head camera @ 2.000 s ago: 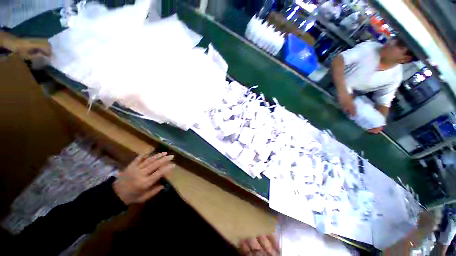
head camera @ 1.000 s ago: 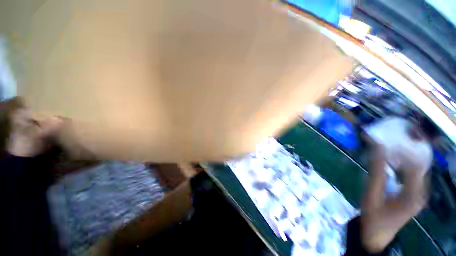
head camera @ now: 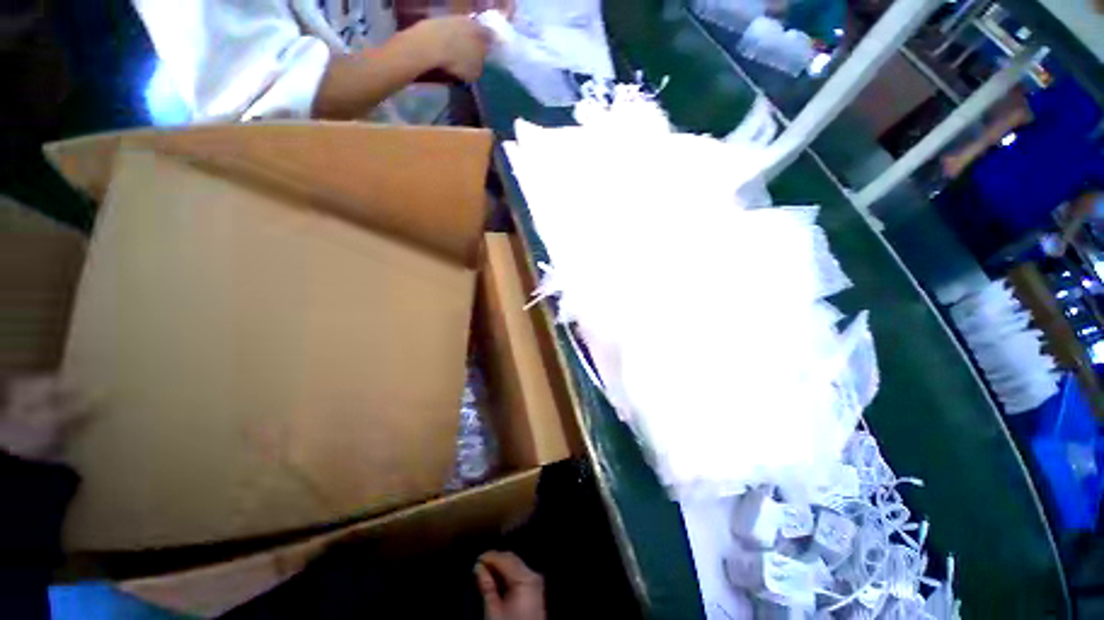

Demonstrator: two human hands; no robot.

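Observation:
A large brown cardboard sheet or flap [head camera: 272, 363] lies over the open carton [head camera: 523, 351] and covers most of its inside. A strip of shiny clear packed units [head camera: 473, 436] shows at the carton's right side. My left hand [head camera: 42, 418] is blurred and cut off by the left edge, at the sheet's left side; its grip cannot be made out. My right hand [head camera: 511, 586] is at the bottom edge, below the carton's near right corner, with fingers loosely bent and nothing seen in it.
A glaring white pile of bubble bags [head camera: 714, 303] lies on the green bench [head camera: 969, 484] right of the carton. White corded units [head camera: 799, 545] lie below it. Another person's hand [head camera: 454, 49] holds a bag at the top. A blue bin [head camera: 1071, 454] stands at the right.
The view has swung left. The cardboard that was raised across the view now lies lower, over the carton. My right hand has moved from the right to near the carton's corner.

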